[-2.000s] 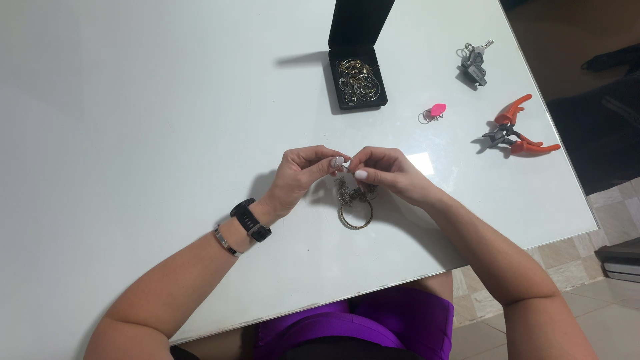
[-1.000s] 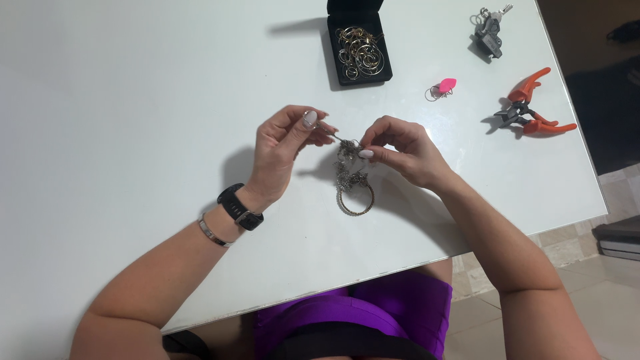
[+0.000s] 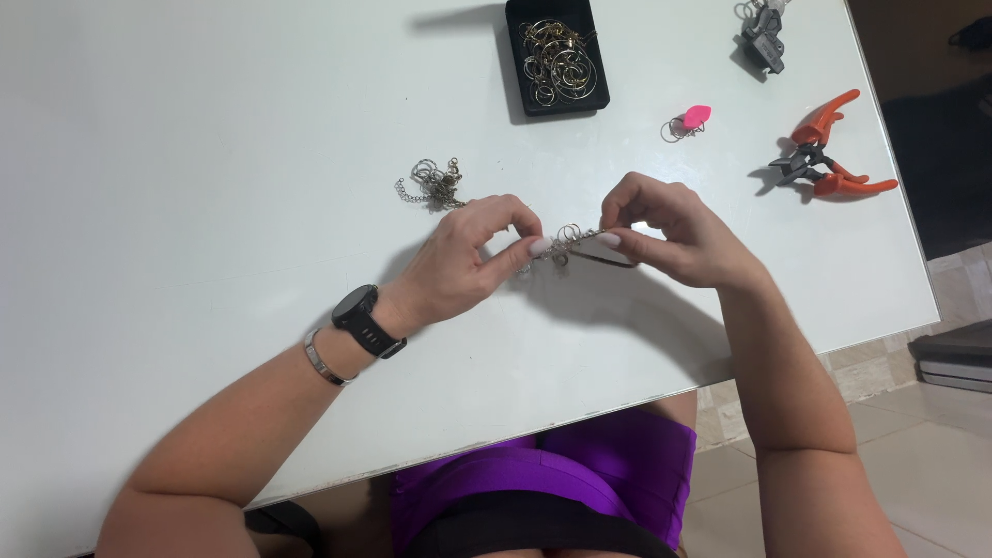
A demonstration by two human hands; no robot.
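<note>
Between my two hands, just above the white table, hangs a tangle of silver-coloured jewelry [image 3: 567, 246] with chain, small rings and a bangle seen nearly edge-on. My left hand [image 3: 473, 260] pinches its left end between thumb and fingers. The fingertips of my right hand [image 3: 678, 229] grip the chain and bangle at the other end. Beyond my left hand, a small heap of darker, bronze-toned chain and rings [image 3: 438, 186] lies on the table. Further back, an open black box [image 3: 560, 110] holds gold-coloured hoops and rings [image 3: 562, 66].
On the right of the white table [image 3: 232, 155] lie orange-handled pliers [image 3: 812, 159], their jaws pointing left. A pink charm [image 3: 697, 117] with a ring and chain sits nearer the box. A grey metal-looking tool or clasp [image 3: 766, 43] lies at the back right. The table edge runs before my lap.
A bronze-toned heap of chain now lies beyond my left hand, where the table was bare. The held jewelry is stretched sideways between my hands, and its bangle has been lifted and tilted.
</note>
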